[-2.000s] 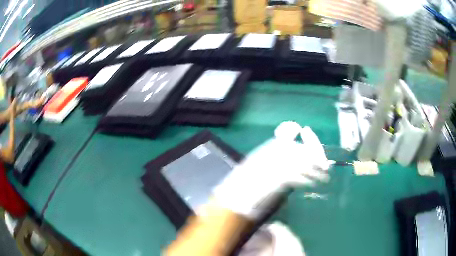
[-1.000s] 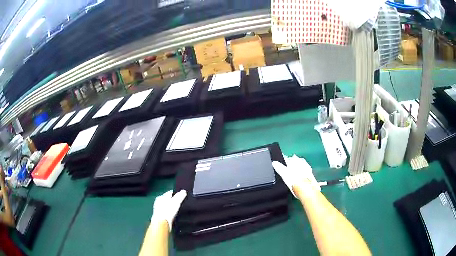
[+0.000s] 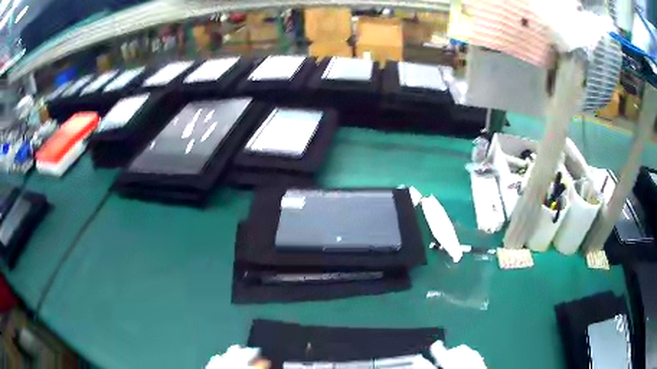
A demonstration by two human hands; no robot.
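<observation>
A black foam pad (image 3: pixel 346 337) lies at the bottom edge of the head view, with a silver-grey mini laptop (image 3: pixel 356 364) on it, mostly cut off. My left hand (image 3: pixel 236 357), in a white glove, holds the pad's left side. My right hand (image 3: pixel 459 356), also white-gloved, is at its right side. Both hands are blurred and cut off by the frame's edge. Beyond them is a stack of foam pads (image 3: pixel 324 290) with a closed dark grey laptop (image 3: pixel 338 220) on top, a small white label at its upper left corner.
A crumpled white piece (image 3: pixel 441 227), a marker pen (image 3: pixel 479 251) and clear film (image 3: pixel 461 288) lie right of the stack. White pen holders (image 3: pixel 551 216) stand by grey posts (image 3: pixel 542 151). More laptops on pads (image 3: pixel 187 140) line the back. Another laptop (image 3: pixel 609 342) is at the lower right.
Both hands have moved from the stack's sides down to the bottom edge, where a pad with a laptop now shows. The stack is lower and appears farther away; the crumpled white piece is now uncovered.
</observation>
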